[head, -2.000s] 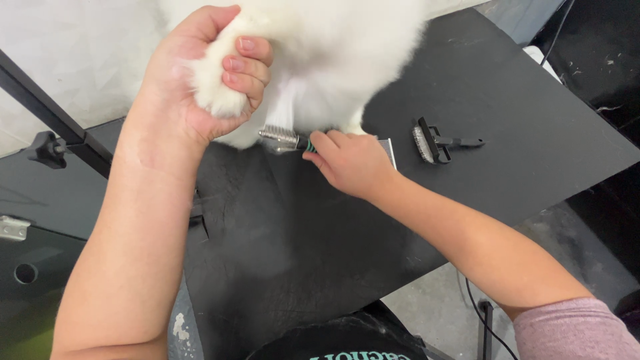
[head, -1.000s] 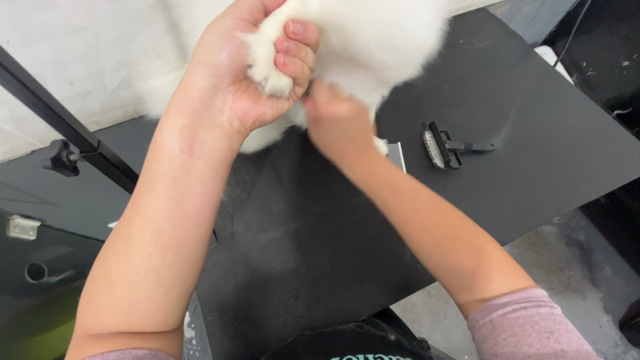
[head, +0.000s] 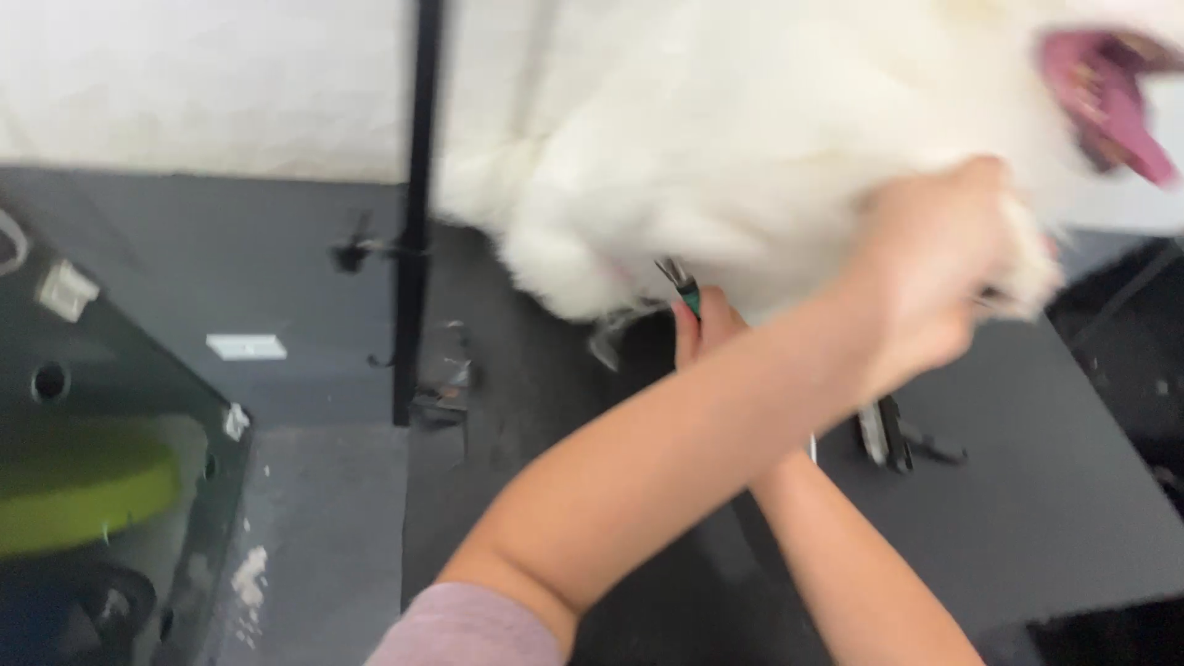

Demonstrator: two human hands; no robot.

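A white, long-haired dog (head: 740, 120) is on the black grooming table (head: 1045, 481), its mouth open at the upper right. My left hand (head: 943, 250) is closed around one of its paws (head: 1027, 264), at the right. Below the belly, my right hand (head: 708, 324) holds a grooming brush (head: 683, 282) with a green part on its handle, its metal pins pointing up near the fur. My left forearm crosses over the right one and hides part of the right hand. The view is blurred.
A black slicker brush (head: 893, 435) lies on the table right of my crossed arms. An upright black post (head: 421, 213) with a clamp knob (head: 351, 254) stands to the left. A dark panel with a green object (head: 83, 490) behind it is at far left.
My left hand, still around the paw, has moved right, and my forearms now cross. The view has swung left; more of the dog shows, including its open mouth.
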